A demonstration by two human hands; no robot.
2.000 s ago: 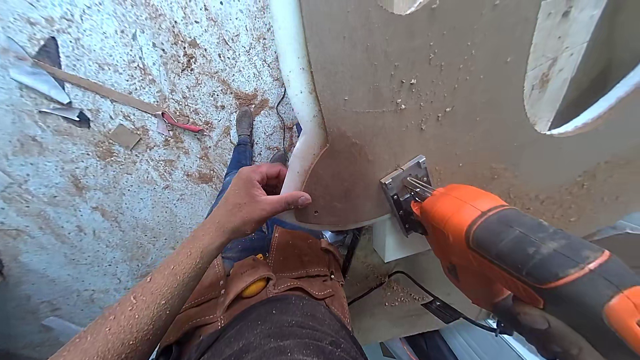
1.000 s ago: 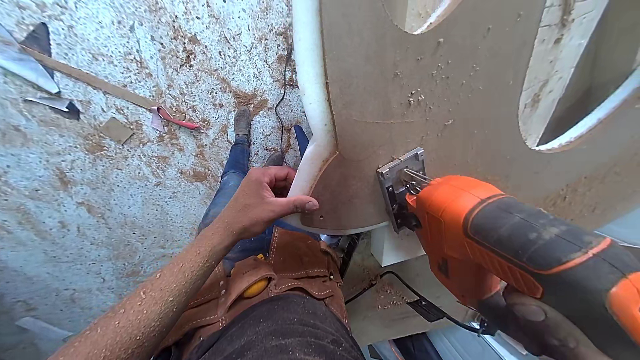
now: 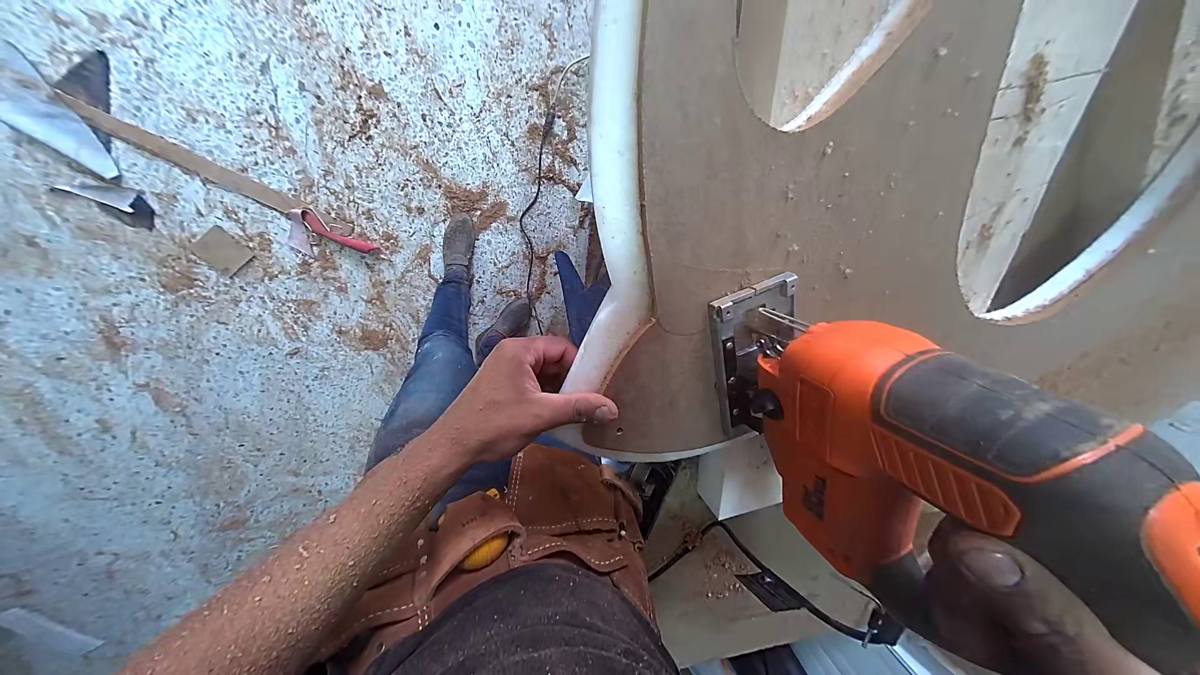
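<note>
My left hand (image 3: pixel 539 398) pinches the rounded corner of a brown-faced panel (image 3: pixel 694 187) with a thick white edge, thumb on top and fingers around the rim. An orange and black jigsaw (image 3: pixel 844 412) rests with its metal base plate (image 3: pixel 750 352) on the panel near its lower edge. My right hand (image 3: pixel 1012 591) is wrapped around the jigsaw's handle from below. Where the blade meets the panel is hidden by the base plate. Bits of sawdust cling to my left forearm and lie scattered over the panel.
Large rounded openings (image 3: pixel 1059 187) pass through the panel. A black cable (image 3: pixel 778 581) runs from the jigsaw below the panel. On the dusty floor lie a wooden strip (image 3: pixel 187 155) with a red strap (image 3: pixel 337 234) and metallic scraps (image 3: pixel 56 122). A leather tool pouch (image 3: pixel 562 506) hangs at my waist.
My left hand keeps its hold on the panel corner. The jigsaw has shifted slightly along the panel towards that corner since the first frame.
</note>
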